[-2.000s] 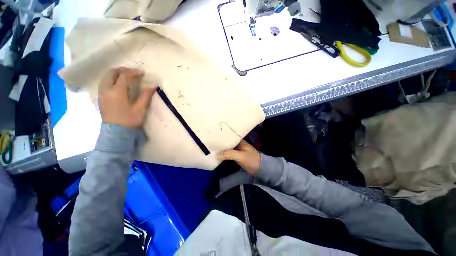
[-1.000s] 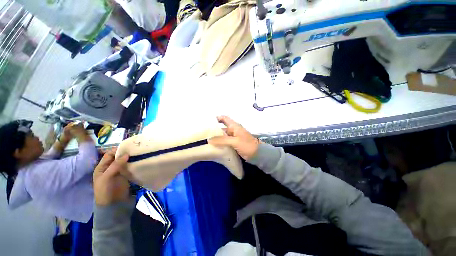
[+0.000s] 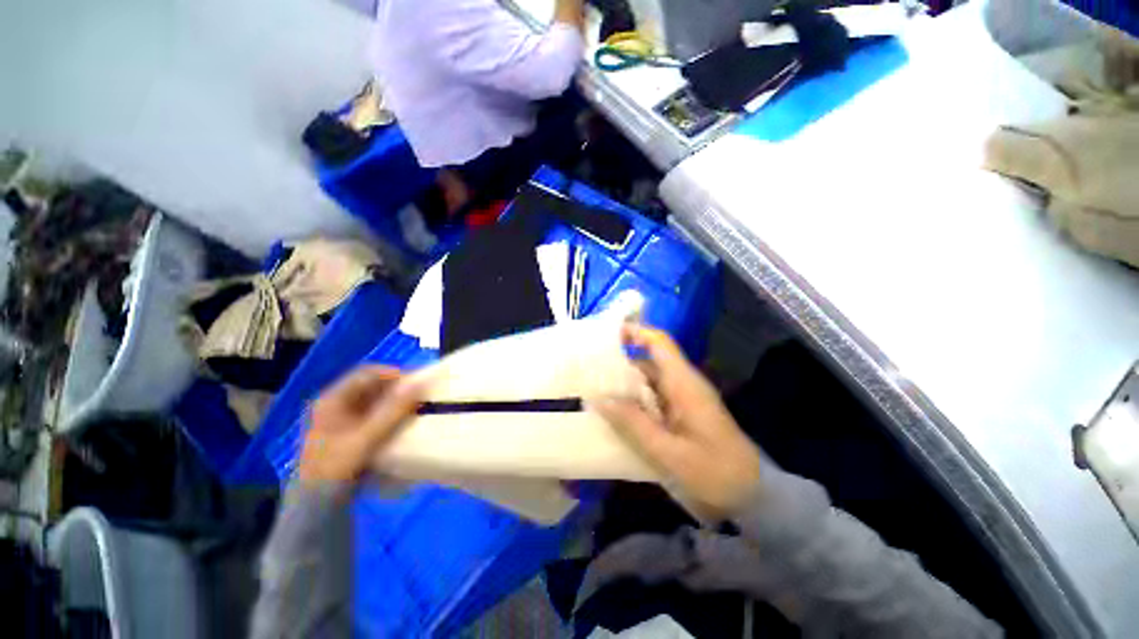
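Note:
A beige garment panel [image 3: 525, 441] is held up, folded, between my two hands above a blue bin. A narrow black strip [image 3: 500, 406] runs straight across it from hand to hand. My left hand [image 3: 356, 422] grips the panel's left end and is slightly blurred. My right hand [image 3: 685, 422] grips its right end, with the thumb on the front and fingers at the upper edge. The parts of the panel behind my fingers are hidden.
The blue bin [image 3: 431, 562] below holds black cloth [image 3: 497, 285] and white pieces. Another blue bin with beige bundles [image 3: 294, 300] stands left. The white table [image 3: 862, 237] edge runs down the right, with beige cloth [image 3: 1080, 175] on it. A person in lilac [image 3: 468, 75] works at the top.
The view has turned left, away from the sewing machine. The panel was lifted off the table, folded along the strip, and now shows over the blue bin, still in both hands.

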